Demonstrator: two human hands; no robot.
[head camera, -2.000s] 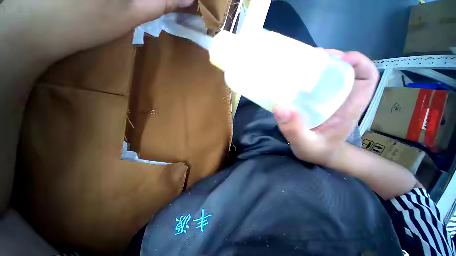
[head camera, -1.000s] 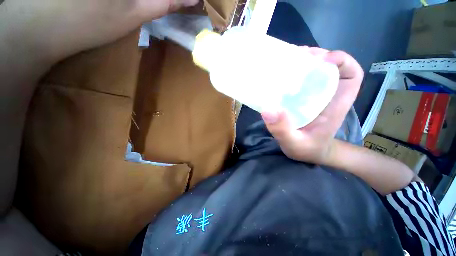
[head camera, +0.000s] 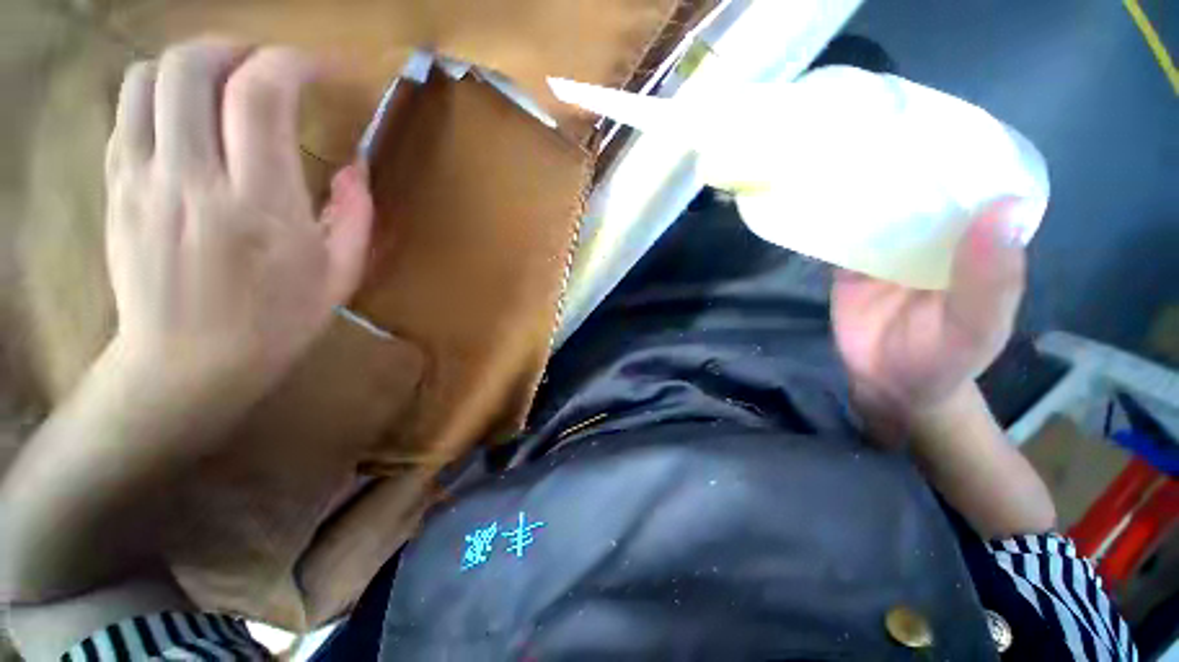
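Note:
My left hand (head camera: 220, 220) lies on top of the brown bag body panel (head camera: 478, 246), with its thumb beside the edge of the notched corner and apart from the fingers. Pale lining (head camera: 416, 67) shows along the notch rim, and part of that edge is hidden by my hand. My right hand (head camera: 931, 310) holds the translucent white glue bottle (head camera: 892, 168) on its side. Its pointed white nozzle points left, over the panel near the notch's upper right edge; whether it touches cannot be told.
The white table edge (head camera: 647, 194) runs diagonally beyond the panel. My dark apron (head camera: 698, 517) is below, close to the brown material. At the lower right are a white rack (head camera: 1112, 362) and a red-marked carton (head camera: 1125, 517). The grey floor has a yellow line at the upper right.
My left hand has moved down from the top and now lies on the panel. The bottle has moved right and its nozzle is clear of the lining. The panel has shifted and the view has turned.

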